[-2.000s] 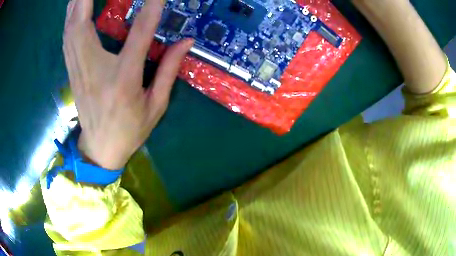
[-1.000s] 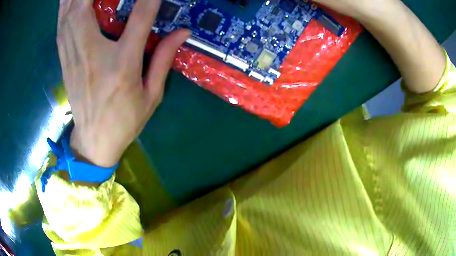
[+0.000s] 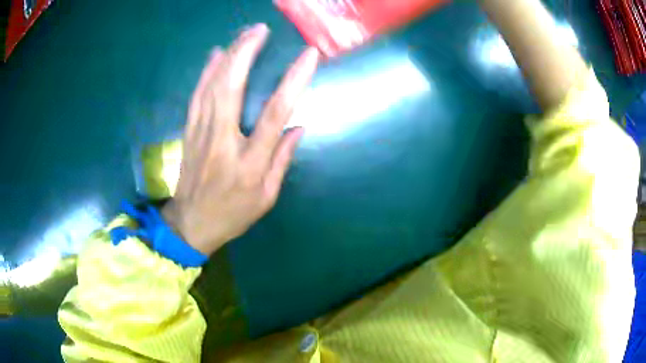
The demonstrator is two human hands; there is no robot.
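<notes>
A red bubble bag [image 3: 354,21] is cut off by the top edge of the view and blurred. No circuit board is clearly visible on the part that shows. My left hand [image 3: 237,149] is over the green bench left of centre, fingers spread, holding nothing; one fingertip is at the bag's lower left edge, and I cannot tell if it touches. A blue strap [image 3: 163,237] is round my left wrist. My right forearm reaches past the top edge, right of the bag; the right hand itself is out of the picture.
The dark green bench [image 3: 340,227] has bright glare patches. A yellow film strip [image 3: 159,169] lies behind my left wrist. Another red item [image 3: 23,21] is at the top left corner. Several red bags [image 3: 625,35] are at the top right. Something blue [image 3: 639,305] is at the right edge.
The red bag now shows only at the top edge and the board on it is out of sight. My left hand has come off the board and bag, with its fingers spread.
</notes>
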